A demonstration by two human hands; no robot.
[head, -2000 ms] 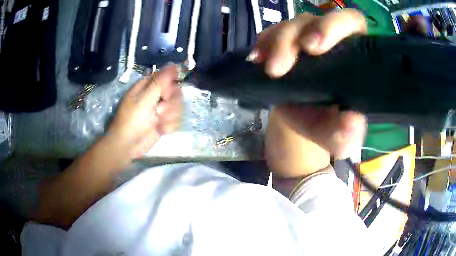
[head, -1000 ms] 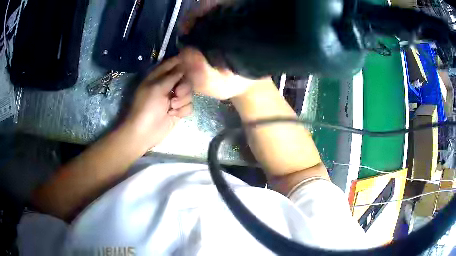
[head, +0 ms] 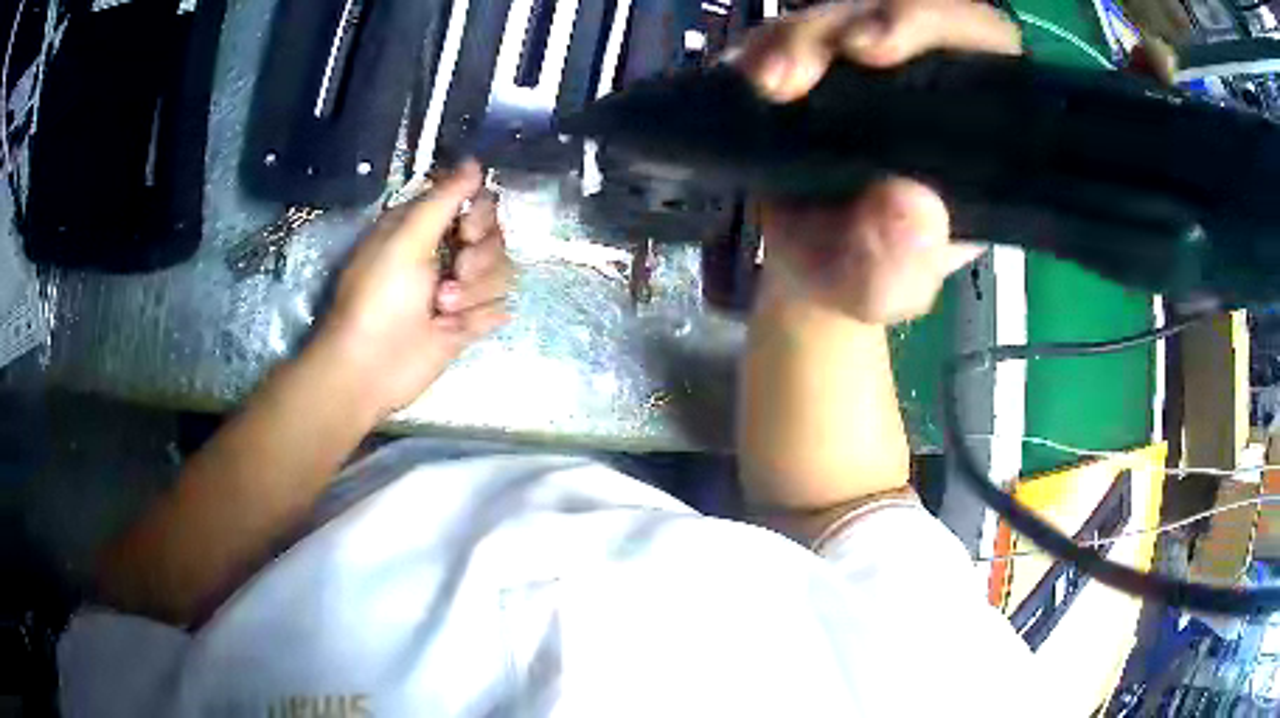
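My right hand [head: 884,168] is shut on the thick black electric screwdriver [head: 983,161], held level above the bench with its narrow nose pointing left. Its tip is near the lower end of a black lock panel with a silvery plate [head: 531,56]. My left hand [head: 428,281] is at the lower end of that panel, thumb and fingertips close together beside the tool's tip. Whether a screw is between them cannot be told.
More black lock panels [head: 120,140] lie in a row at the back left. Small loose screws [head: 281,239] lie on the plastic-covered bench [head: 169,337]. A green conveyor belt [head: 1081,365] is at right, with the black cord [head: 1032,526] looping nearby.
The screwdriver was raised close to the camera, pointing down-left; it is now lower, level and further right, with my right hand around it. My left hand has barely moved.
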